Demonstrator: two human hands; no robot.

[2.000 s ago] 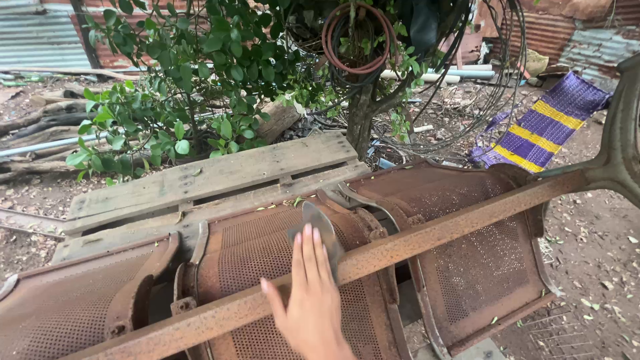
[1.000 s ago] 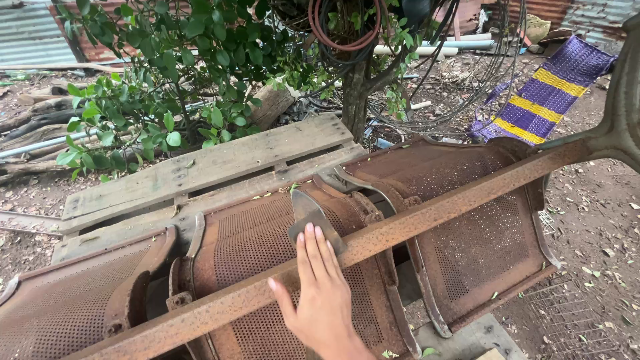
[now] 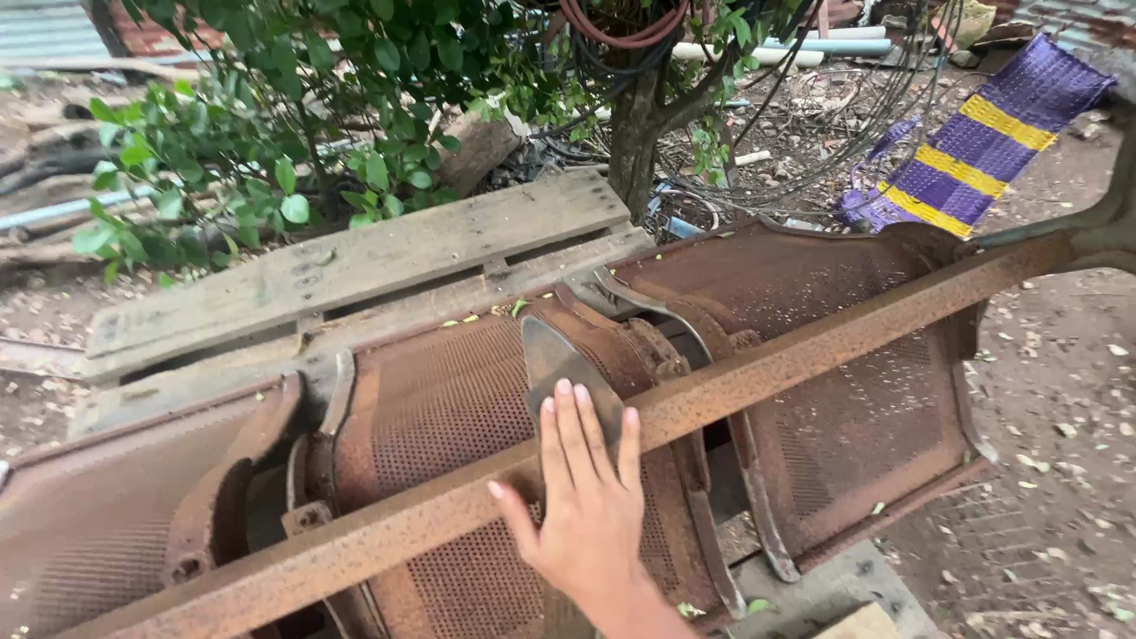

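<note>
Only one hand shows, coming in from the bottom edge; by its thumb on the left side and its back facing me, it looks like my right hand [image 3: 581, 497]. Its palm lies over a rusty square metal bar [image 3: 763, 377], and the fingertips rest on a dark, pointed flat piece [image 3: 568, 364] that sticks out beyond the bar. Whether the palm grips anything is hidden. Under the bar are rusty perforated metal seats [image 3: 444, 399], joined in a row by curved metal brackets. My left hand is out of view.
A wooden pallet [image 3: 355, 275] lies beneath and behind the seats. Beyond it are a leafy shrub [image 3: 293, 169], a tree trunk [image 3: 633, 146] hung with cables, and purple and yellow woven webbing [image 3: 985, 146]. A curved metal leg [image 3: 1096, 222] joins the bar's right end.
The dark piece and the hand on it have shifted slightly along the bar, and the fingers now reach over the piece's lower part. The seats look the same.
</note>
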